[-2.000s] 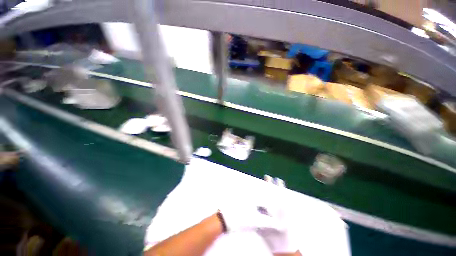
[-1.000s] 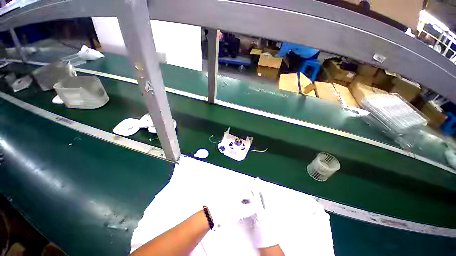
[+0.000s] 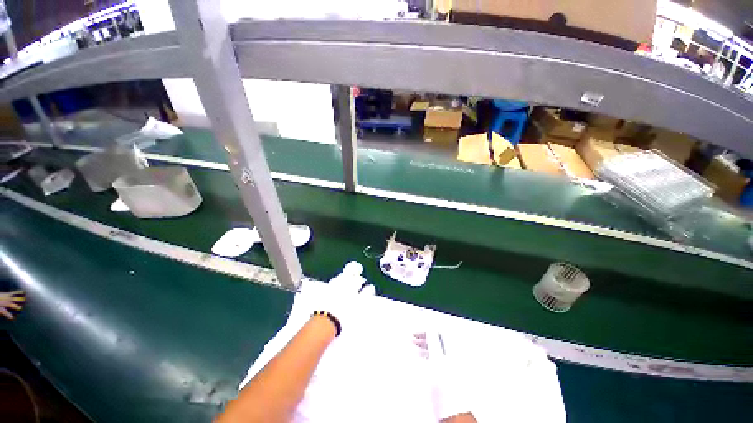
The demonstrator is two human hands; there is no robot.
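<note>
My left hand, in a white glove with a dark wristband, reaches to the near edge of the green belt. A small round white cap is at its fingertips; whether they grip it is not clear. My right hand, also white-gloved, is over the bright white sheet and blends into it. A white part with small reddish marks and a thin grey line shows beside its fingers; the glare hides any grip.
On the belt are a wired base, a blower wheel, oval covers and a housing shell. A grey post stands at the belt's near edge. Another person's hand shows at far left.
My left hand has moved from the sheet forward to the cap at the belt edge. My right hand stays over the sheet. The view has tilted up somewhat.
</note>
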